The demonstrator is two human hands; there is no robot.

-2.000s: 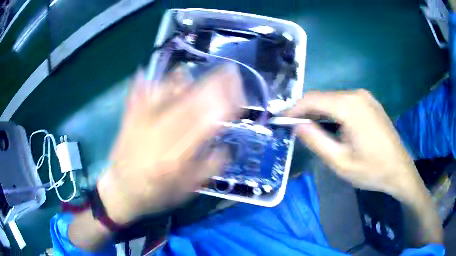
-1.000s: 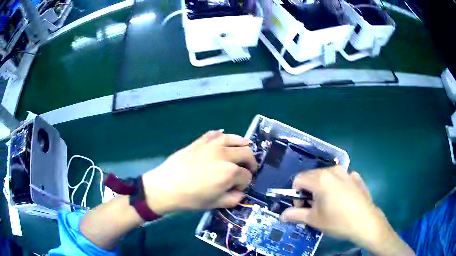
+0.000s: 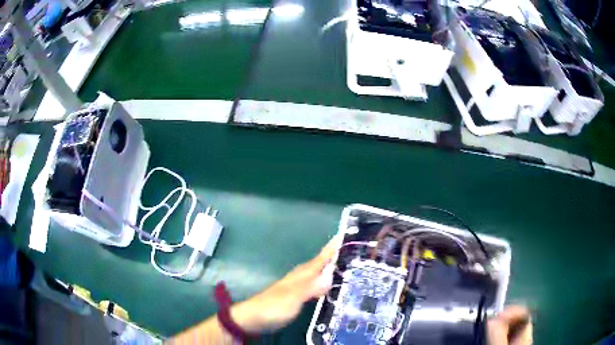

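Note:
An open white housing (image 3: 504, 283) lies at the bottom right, cut off by the lower edge. The blue main board (image 3: 367, 306) is on its left side and a large black block (image 3: 445, 303) on its right. Several wires (image 3: 404, 246) run along the top inside. A thin black cable (image 3: 465, 226) loops over the top right rim. My left hand (image 3: 297, 293), with a dark red wrist strap, holds the housing's left wall, its fingertips partly hidden. My right hand (image 3: 510, 325) is at the right wall, blurred and cut off; no tool is visible in it.
A grey-white unit with a round dark lens hole (image 3: 101, 182) stands at the left. Beside it lies a white power adapter (image 3: 204, 232) with a coiled cord. Pale rails (image 3: 337, 120) cross the green bench. Several open white units on stands (image 3: 398, 57) are at the back right.
The housing has turned, so the board now sits left of the black block. The view has shifted left. My right hand has moved from inside the housing to its right wall.

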